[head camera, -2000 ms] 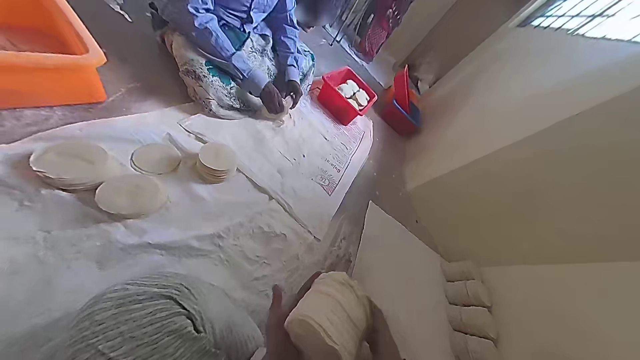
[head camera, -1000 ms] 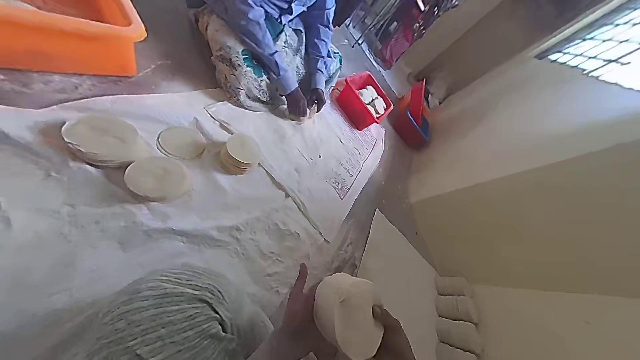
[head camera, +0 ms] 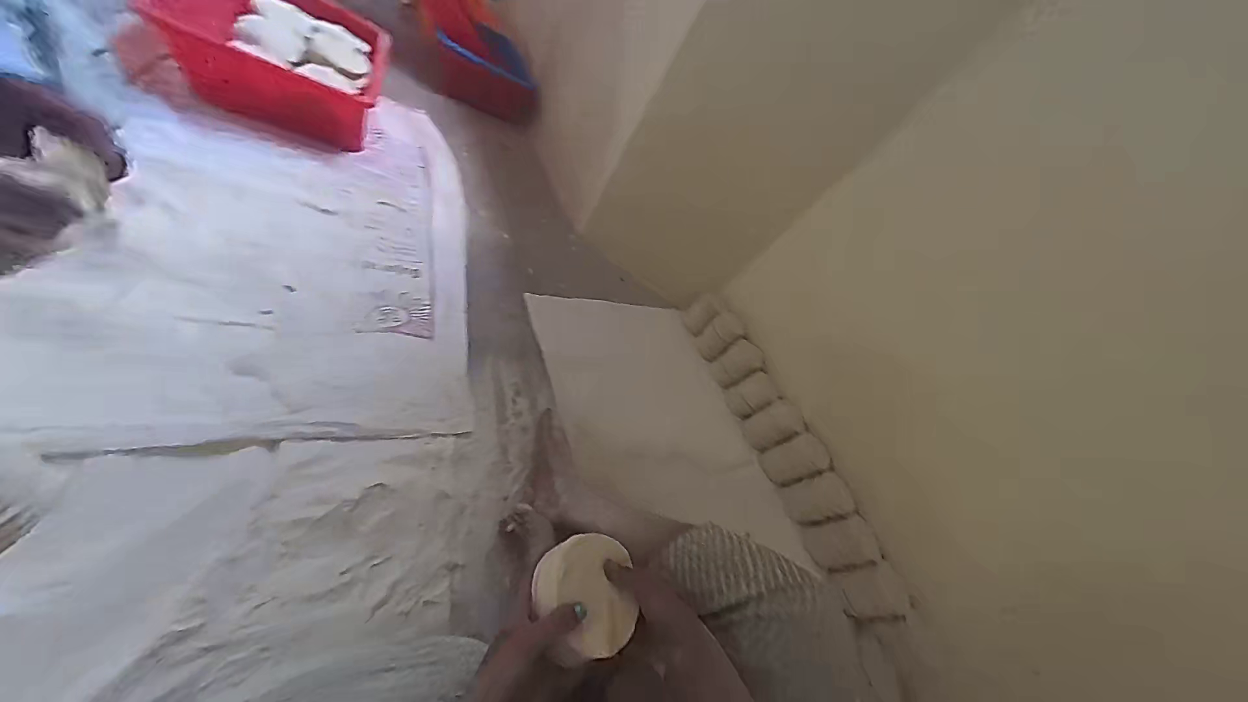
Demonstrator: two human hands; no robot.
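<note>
A stack of thin, round, pale dough discs (head camera: pixel 588 585) is held between my two hands at the bottom centre, its round face turned up. My left hand (head camera: pixel 534 648) grips its lower left side, the thumb on the top disc. On the right side my right hand (head camera: pixel 663 609) holds it, thumb on the upper edge. A row of pale rolled stacks (head camera: pixel 792 458) lies along the wall on a white sheet (head camera: pixel 643 400). My knee in striped cloth (head camera: pixel 741 570) is just right of my hands.
A floury white cloth (head camera: pixel 244 292) covers the floor at left. On its far part stands a red plastic tub (head camera: pixel 283 102) with pale dough pieces. Behind it are red and blue containers (head camera: pixel 483 73). A co-worker's hand (head camera: pixel 58 185) is at the left edge. The wall (head camera: pixel 975 390) rises at right.
The view has swung right toward the wall, so more of the row of stacks shows and the piles of flat discs are out of view. The stack stays in my hands, its round face now up.
</note>
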